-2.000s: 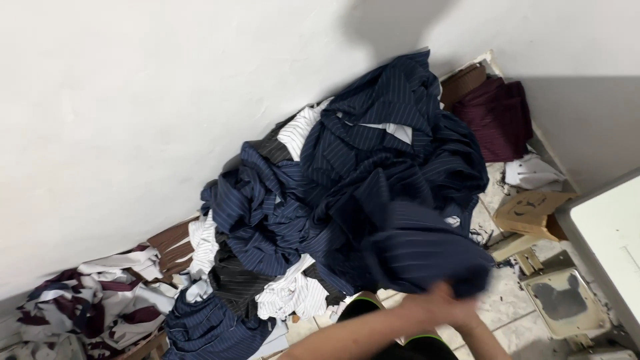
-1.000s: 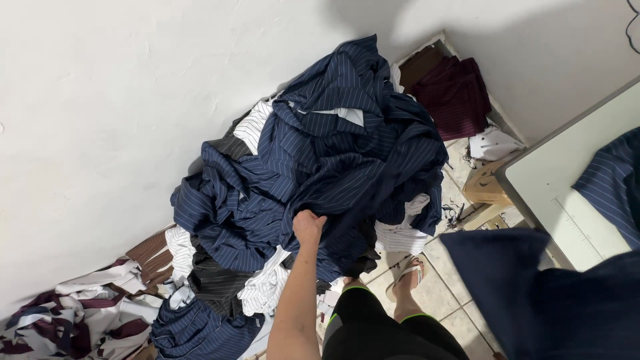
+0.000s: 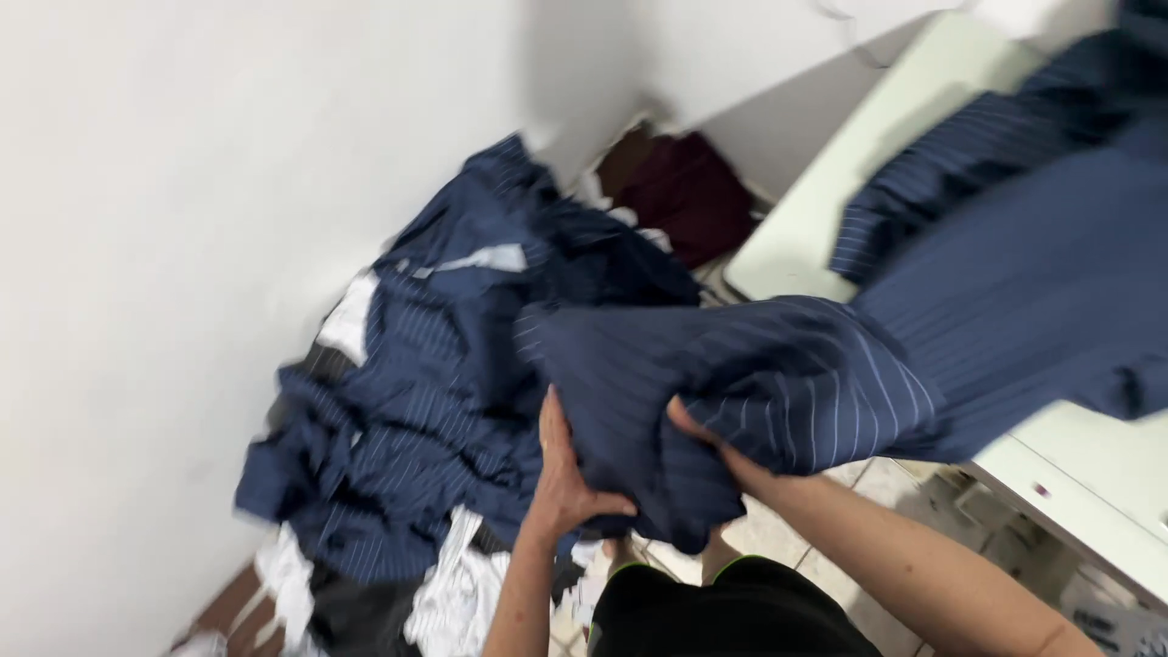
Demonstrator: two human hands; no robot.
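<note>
Navy pinstriped fabric (image 3: 630, 365) is gathered between my hands and runs right, over the edge of the white table. My left hand (image 3: 570, 488) holds its left side, fingers along the cloth and thumb at the lower fold. My right hand (image 3: 721, 447) grips it from the right, thumb on top and the other fingers hidden beneath. Behind and left of my hands lies a big heap of navy pinstriped cloth (image 3: 411, 392) against the wall. White striped cloth (image 3: 461, 593) shows at the heap's lower edge.
The white tabletop (image 3: 821, 210) stands at the right with more navy striped cloth (image 3: 949, 173) on it. Maroon cloth (image 3: 689, 196) lies in the corner beyond the heap. Black fabric (image 3: 365, 607) is at lower left. The tiled floor (image 3: 844, 547) shows beside my legs.
A second ago one hand was on the heap; now both hands hold navy fabric in front of me. The view has shifted toward the table.
</note>
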